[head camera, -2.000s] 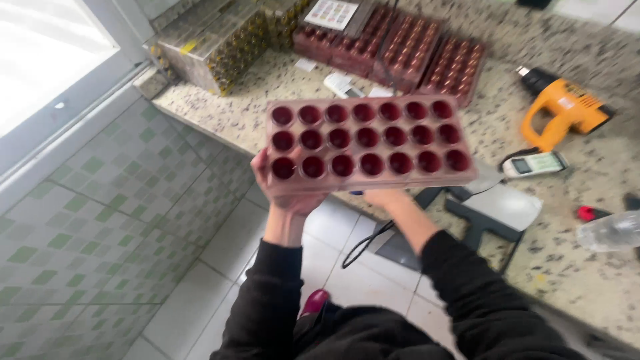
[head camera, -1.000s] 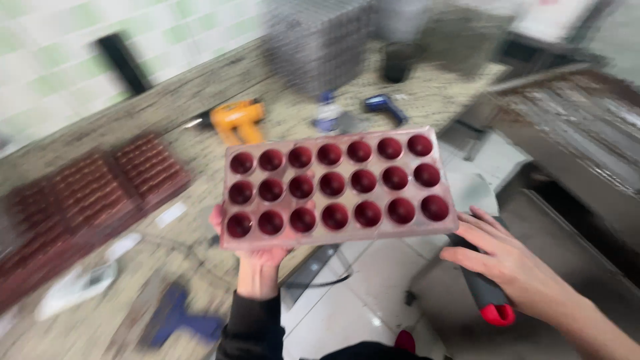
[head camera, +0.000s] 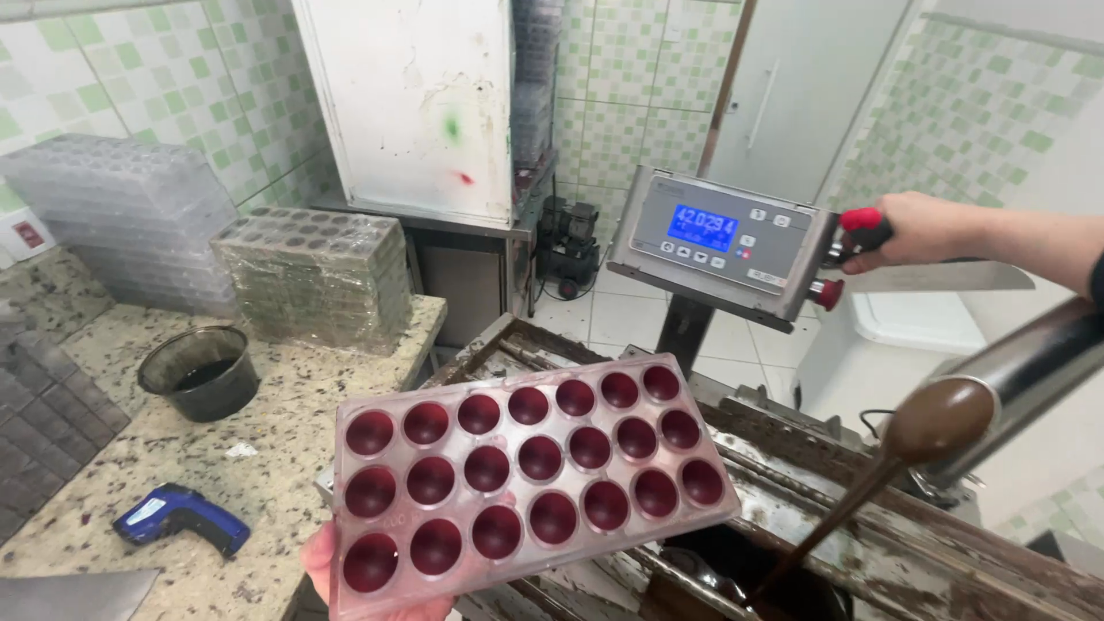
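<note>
My left hand (head camera: 321, 552) holds a clear chocolate mold (head camera: 539, 487) by its lower left end; its round cavities are coated dark red. The mold is tilted over the near edge of a chocolate tempering machine. My right hand (head camera: 884, 233) reaches to the right of the machine's control panel (head camera: 716, 237) and grips the black handle of a scraper (head camera: 966, 274) with a red end. Below it, melted chocolate (head camera: 849, 509) streams from a metal spout (head camera: 1026, 388) into the machine's dark basin (head camera: 776, 573), to the right of the mold.
On the granite counter (head camera: 285, 431) at left are a blue infrared thermometer (head camera: 183, 517), a dark plastic bowl (head camera: 200, 375), a wrapped stack of molds (head camera: 315, 276) and clear stacked trays (head camera: 129, 224). A white bin (head camera: 914, 323) stands behind the spout. An air compressor (head camera: 571, 246) sits on the floor.
The view has swung from the counter with red molds and a heat gun to the chocolate machine. My left hand still holds the mold. My right hand has moved from beside the mold to beside the panel.
</note>
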